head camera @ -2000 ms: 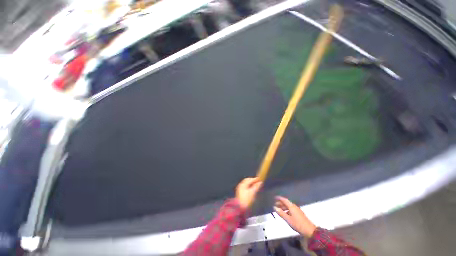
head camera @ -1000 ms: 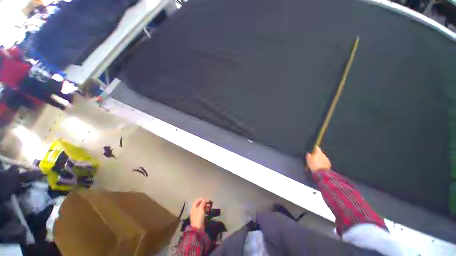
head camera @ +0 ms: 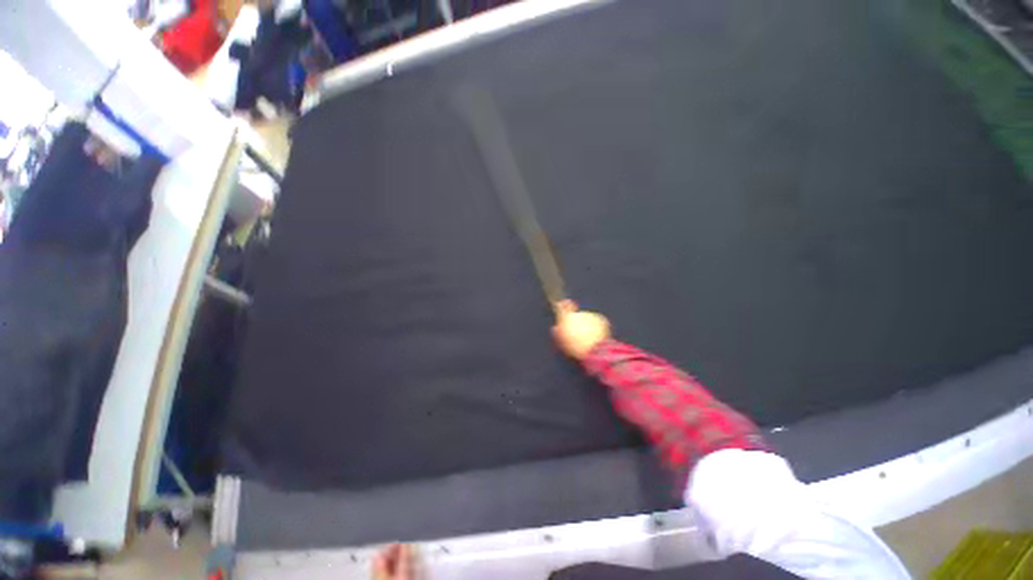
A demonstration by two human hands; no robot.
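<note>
My right hand (head camera: 582,332), in a red checked sleeve, is closed on the near end of the wooden ruler (head camera: 524,221). The ruler points away over the dark fabric ply (head camera: 725,227); its far half is blurred. The fabric lies over the cutting bed (head camera: 453,504), with low wrinkles at its left and near parts. My left hand (head camera: 394,563) shows only in small part at the bottom edge, by the near rail; most of it is cut off. Green projected light (head camera: 983,85) falls on the cloth at the upper right.
The bed's white metal rail (head camera: 929,459) runs along the near side. A white side table (head camera: 164,272) with dark blue cloth (head camera: 57,295) stands at the left, across a gap. A yellow-green crate (head camera: 988,557) is at the bottom right. Red and dark items lie at the upper left.
The view has turned and shifted. My right hand has moved farther in over the fabric, and the ruler now slants to the upper left. My left hand has gone mostly out of view.
</note>
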